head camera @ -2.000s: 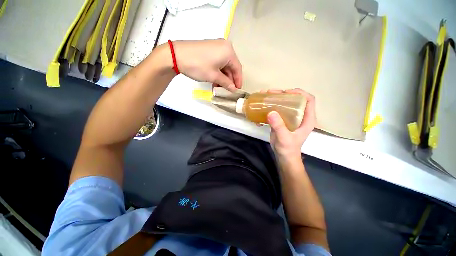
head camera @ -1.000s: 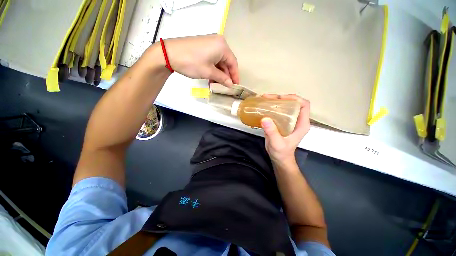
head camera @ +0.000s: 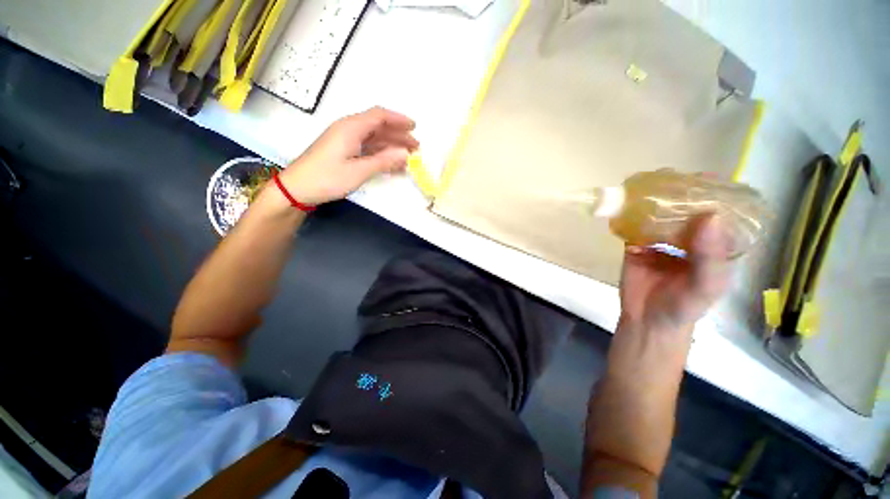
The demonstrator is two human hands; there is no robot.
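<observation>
The grey-beige bag panel [head camera: 556,146] lies on the white table with yellow binding [head camera: 491,83] along its left side. A yellow binding tail [head camera: 421,176] sticks out at its lower left corner. My left hand [head camera: 356,156] is just left of that tail, fingers curled and apart, holding nothing that I can see; whether the fingertips touch the tail is unclear. My right hand [head camera: 683,268], blurred, holds the glue bottle [head camera: 649,210] over the panel's right part, its nozzle pointing left. The bottle and hand hide the panel's lower right corner.
A stack of panels with yellow edges [head camera: 200,49] stands at the upper left, beside a speckled white board [head camera: 310,54]. More panels [head camera: 820,234] lie at the right. A round white-rimmed bucket [head camera: 229,200] is below the table's edge at left. The table's front edge runs diagonally.
My right hand has moved right with the bottle, away from the lower left corner. My left hand has let go of the corner flap and moved left. The flap now lies down and the view has turned.
</observation>
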